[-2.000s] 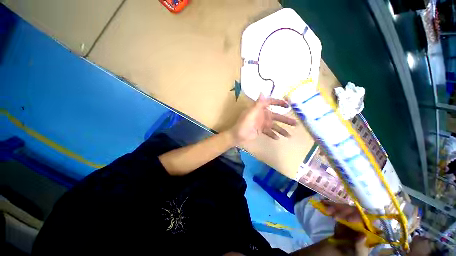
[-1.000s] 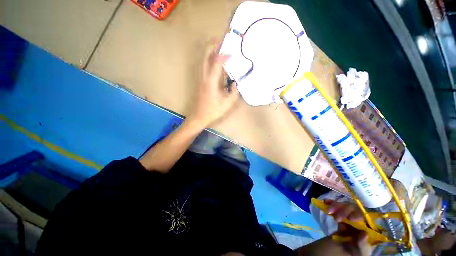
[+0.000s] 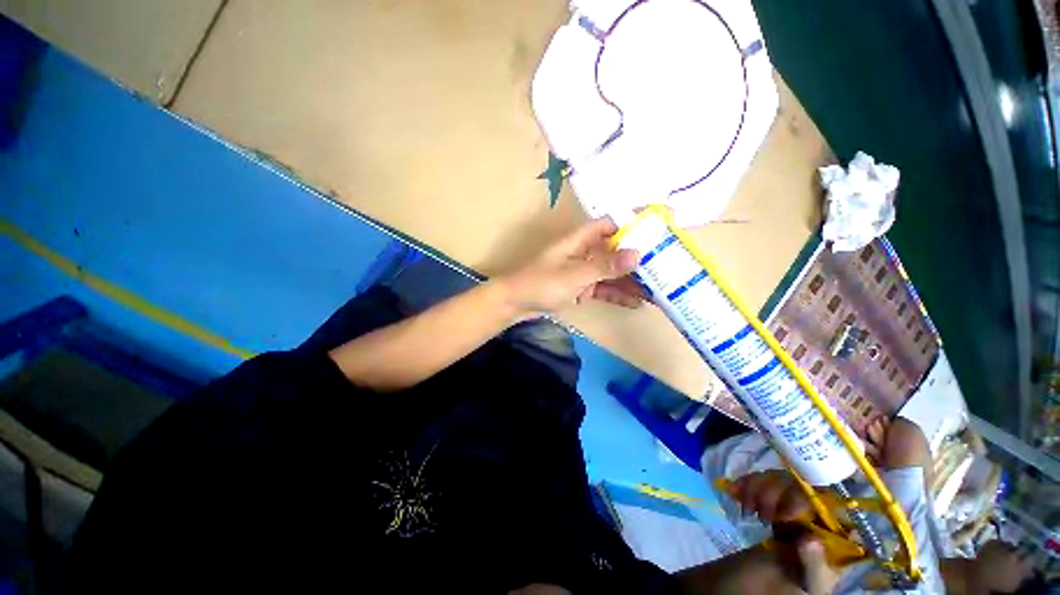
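Note:
A long yellow caulking gun (image 3: 744, 305) with a white and blue cartridge (image 3: 740, 355) slants from lower right up to the panel. My right hand (image 3: 802, 529) is closed round its yellow handle at the lower right. My left hand (image 3: 585, 270) is at the front end of the gun, its fingers against the cartridge's front. The white octagonal panel (image 3: 674, 99) lies flat on the tan bench, cut off by the top edge. A dark curved line forms most of a ring on it. The gun's nozzle tip is hidden or too bright to make out.
A crumpled white tissue (image 3: 859, 201) lies right of the panel, above a patterned mat (image 3: 866, 314). A dark green star (image 3: 553, 178) is on the tan bench (image 3: 384, 128). The green conveyor (image 3: 895, 105) runs at right. Another person's hand (image 3: 897, 444) is near the gun.
My left hand has moved from the panel's left edge to the gun's front end. The panel shows higher and further right in view. The orange-red phone has left the view.

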